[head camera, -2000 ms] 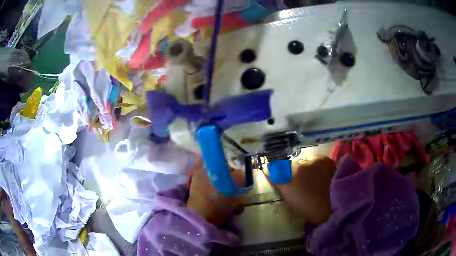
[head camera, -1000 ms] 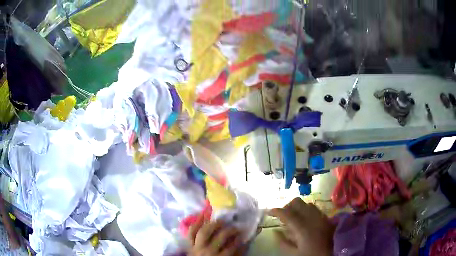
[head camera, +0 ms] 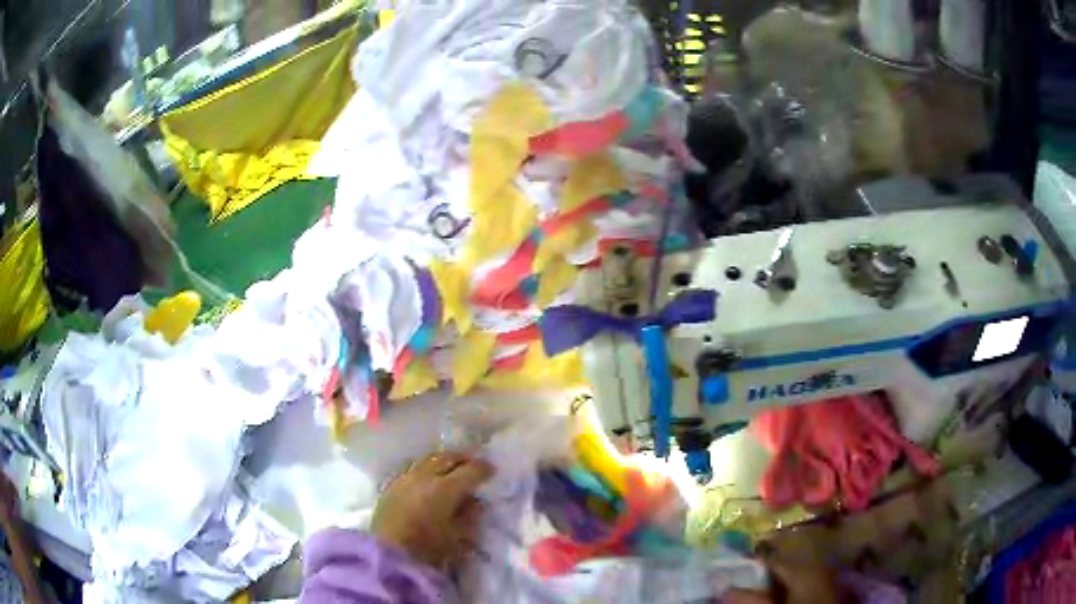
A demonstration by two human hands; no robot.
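Note:
A white garment panel with coral-red, yellow, turquoise and purple strips lies in front of the needle area, partly blurred. My left hand rests on white cloth left of the strips, back up, fingers bent; its grip is unclear. My right hand is blurred and cut off at the bottom edge, by the panel's right end; its fingers cannot be made out. The sewing machine has a blue bar and a purple bow at its left end. Bright glare hides the needle.
White cloth is heaped at left. A pile with yellow, coral and turquoise pieces stands beyond the machine's left end. A coral-red bundle lies below the machine head. Yellow cloth hangs at upper left.
The view has shifted, showing more of the pile. The panel's coloured strips now lie spread before the needle. My left hand is farther left; my right hand has moved down to the bottom edge.

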